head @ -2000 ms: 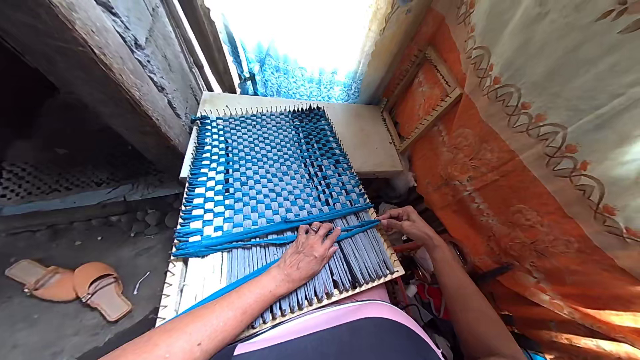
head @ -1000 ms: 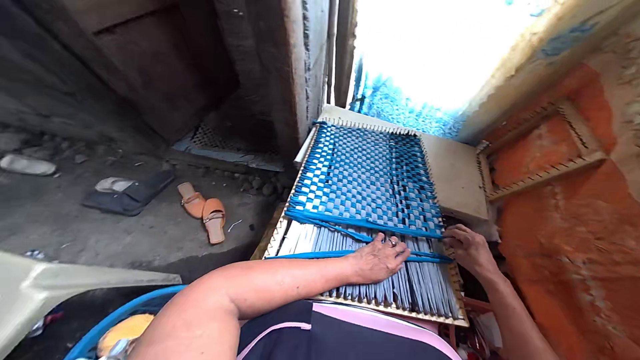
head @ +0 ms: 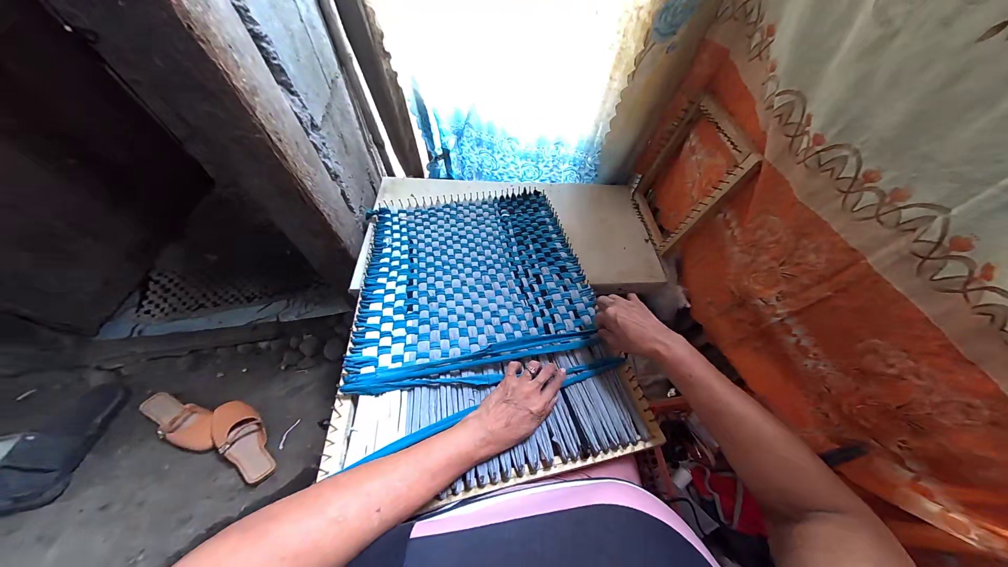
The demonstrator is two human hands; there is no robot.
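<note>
A wooden peg loom (head: 650,421) with nails along its edges rests over my lap and against a pale board. Blue and grey fabric loops form a checkered weave (head: 465,276) on its far part; grey and white loops (head: 594,409) run lengthwise uncrossed on the near part. My left hand (head: 524,398) lies palm down on these loops, fingertips at a blue fabric strand (head: 472,379). My right hand (head: 626,321) is at the loom's right edge, its fingers bent by the ends of the blue strands; its fingertips are partly hidden. A blue strip (head: 417,437) passes under my left forearm.
The pale board (head: 614,244) lies beyond the loom. A second nailed wooden frame (head: 713,193) leans against an orange cloth (head: 787,307) at the right. Orange sandals (head: 248,445) and dark footwear (head: 55,449) are on the floor at left. Cluttered items (head: 720,488) sit below my right arm.
My right hand has moved up along the loom's right edge, towards the woven part. My left hand remains on the near loops. The view swung left and back.
</note>
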